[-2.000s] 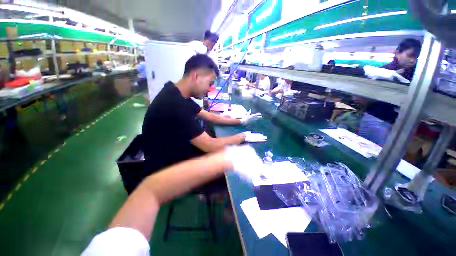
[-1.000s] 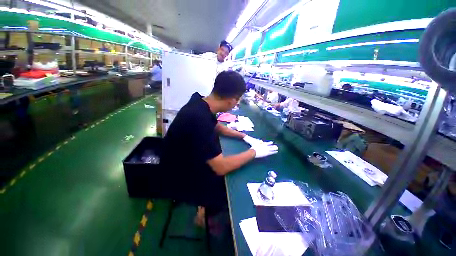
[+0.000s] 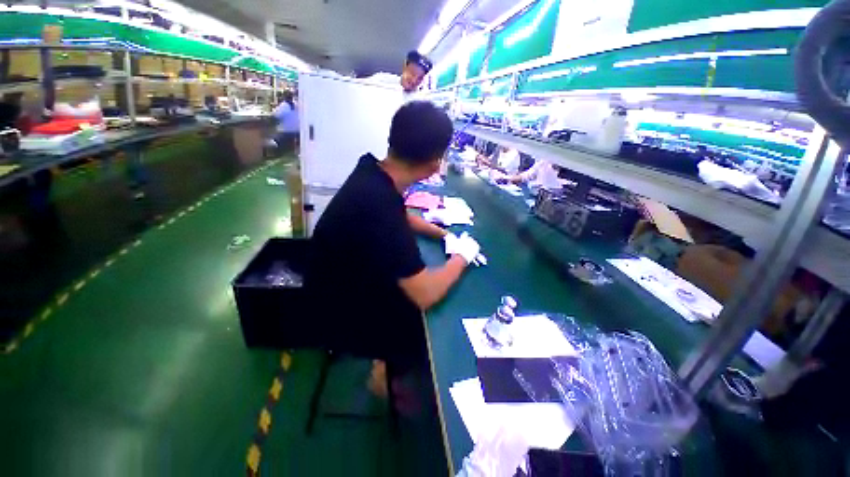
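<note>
A gloved white hand, seemingly my left hand (image 3: 499, 455), is blurred and cut off by the bottom edge. It is beside a flat black phone-like slab (image 3: 563, 464); whether it grips anything cannot be told. My right hand is not in view. A small shiny, silvery or clear part (image 3: 500, 326) stands upright on white paper (image 3: 541, 333). A dark flat sheet (image 3: 522, 380) lies between white papers. A crinkled heap of clear plastic (image 3: 634, 401) lies to its right and partly over it.
A seated person in black (image 3: 373, 233) with white gloves works at the green bench (image 3: 447, 359). A black bin (image 3: 270, 312) stands on the floor behind them. A metal shelf post (image 3: 760, 270) rises at right. Round dark-centred parts (image 3: 741, 384) lie beyond the plastic.
My arm, earlier reaching across the bench, has withdrawn, uncovering the upright part. A glove now shows at the bottom edge. The seated person's hands have drawn together.
</note>
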